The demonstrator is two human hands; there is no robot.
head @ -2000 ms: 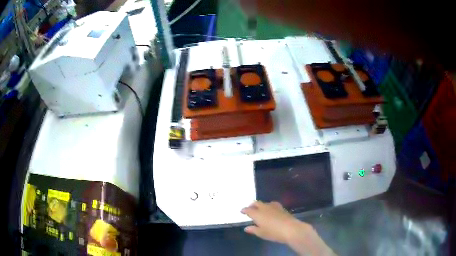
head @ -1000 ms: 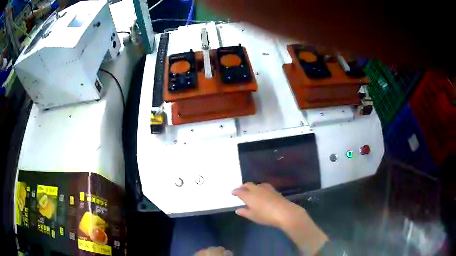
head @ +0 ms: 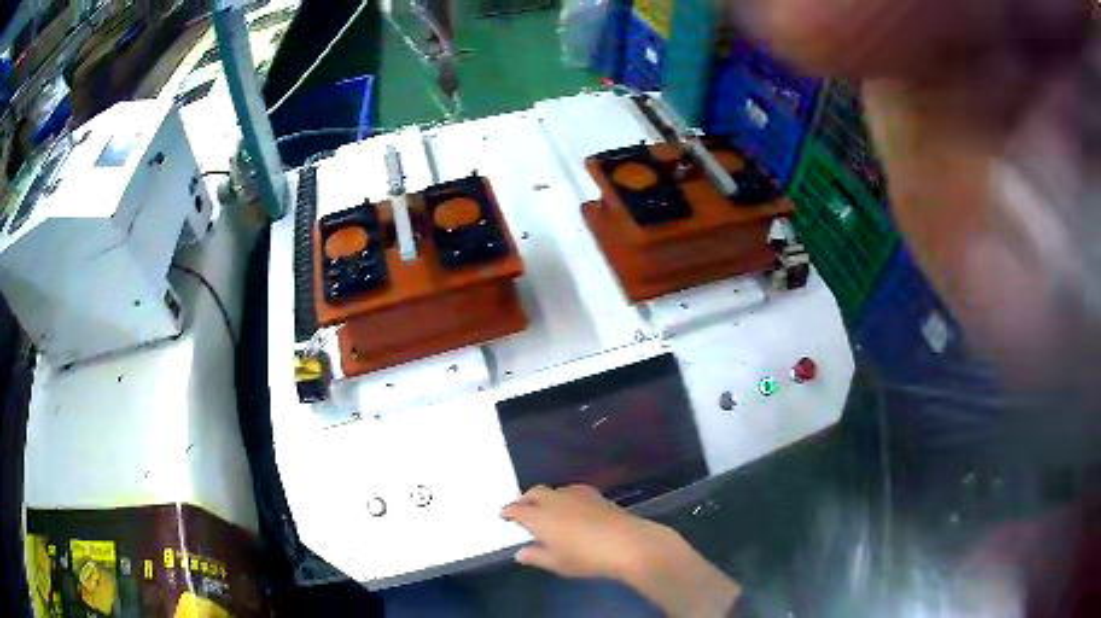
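My right hand (head: 592, 535) reaches in from the bottom right, palm down, over the front edge of the white machine table (head: 350, 453) at the touch screen's lower left corner. It is empty, thumb and fingers apart; contact cannot be told. My left hand is not in view. The touch screen (head: 604, 423) is dark. The left orange-brown fixture (head: 429, 320) carries two black plastic parts (head: 354, 254) with a silver hold-down bar (head: 402, 217) between them. The right fixture (head: 688, 248) also carries two black parts (head: 646, 181), one partly hidden by its bar.
Silver buttons (head: 421, 496) are left of the screen; a lit green button (head: 767, 386) and red button (head: 804, 369) are right. A white box unit (head: 91, 229) and printed carton (head: 121, 567) are on the left bench. Crates (head: 833, 223) stand behind right. A large blurred shape covers the right side.
The view has shifted, so the machine appears further left and tilted. My right hand stays near the screen's lower left corner. A hand at the bottom edge one second ago is gone from view.
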